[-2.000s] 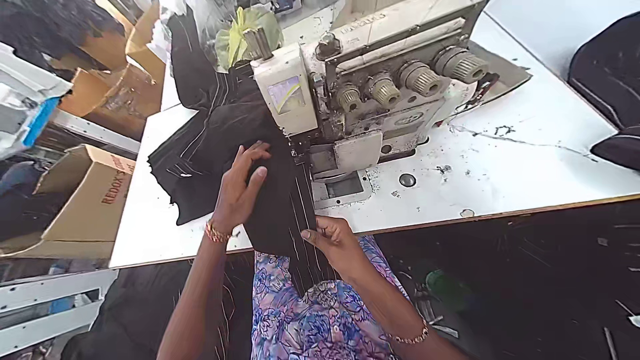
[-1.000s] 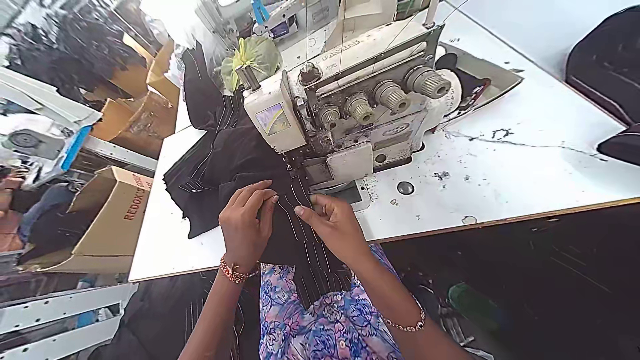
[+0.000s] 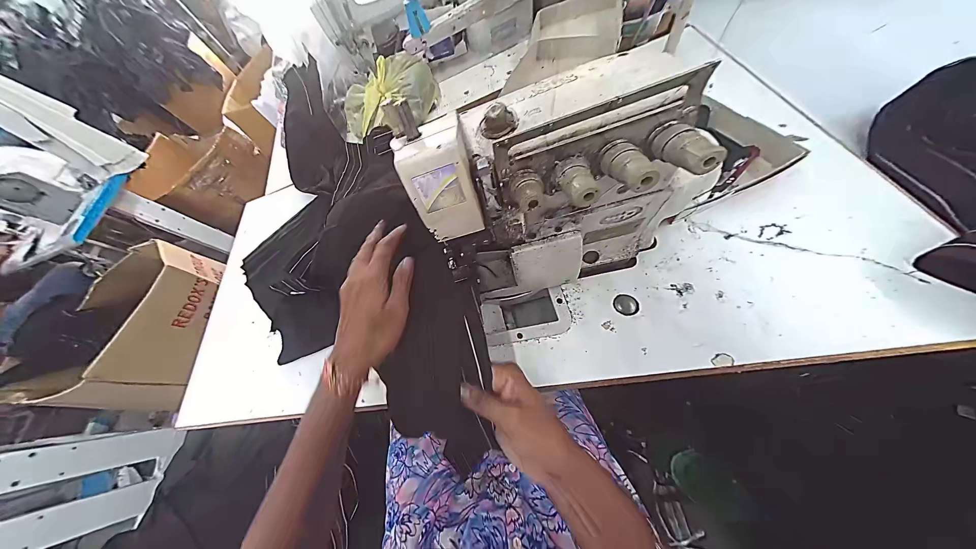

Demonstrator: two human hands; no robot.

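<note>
Black fabric [image 3: 431, 335] runs from the table's left part past the needle area of an overlock sewing machine [image 3: 572, 175] and hangs over the front edge onto my lap. Flat on this cloth, just left of the presser foot, rests my left hand [image 3: 375, 301], its fingers somewhat spread. My right hand [image 3: 515, 415] grips the cloth's right edge between thumb and fingers, near the table's front edge. Pale threads run along that edge. The needle and the presser foot are partly hidden by machine parts and cloth.
The white sewing table [image 3: 762, 305] extends to the right, where dark padded items [image 3: 926, 137] lie. A yellow-green plastic bag [image 3: 393, 91] sits behind the machine head. Open cardboard boxes [image 3: 145, 328] stand to the left. A shallow tray [image 3: 770, 156] is behind the machine's right end.
A second ago both hands were close together on the cloth below the needle area. Now the left lies flat farther up the fabric and the right has moved down its edge.
</note>
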